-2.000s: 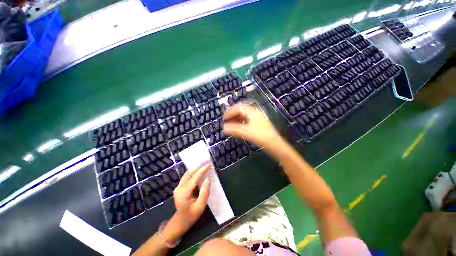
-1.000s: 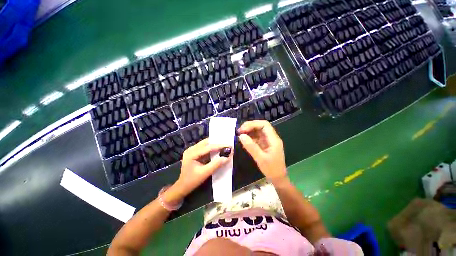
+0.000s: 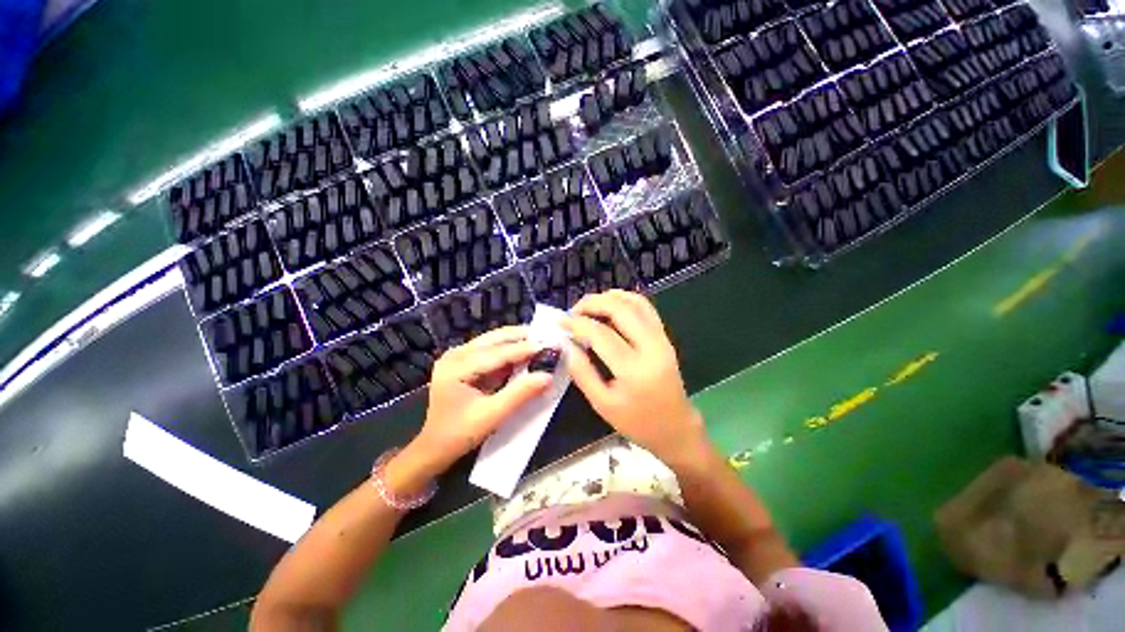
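My left hand (image 3: 475, 389) holds a white label strip (image 3: 524, 438) and a small black part (image 3: 543, 361) between thumb and fingers. My right hand (image 3: 623, 358) meets the strip's upper end, with its fingertips closed on that end beside the black part. Pieces on the strip are too small to make out. A clear blister tray (image 3: 257, 458) full of black parts lies just beyond both hands. Its pockets near the right end are partly empty and look silvery.
A second tray (image 3: 780, 257) of black parts lies to the right, with a phone-like flat object (image 3: 1068, 138) by its right end. A spare white strip (image 3: 216, 479) lies at left on the dark surface. A blue bin (image 3: 871, 570) and brown material (image 3: 1030, 525) are at lower right.
My right hand has come from over the tray to the strip's upper end. The black part is now in my left fingers. The strip is tilted differently. The view has shifted.
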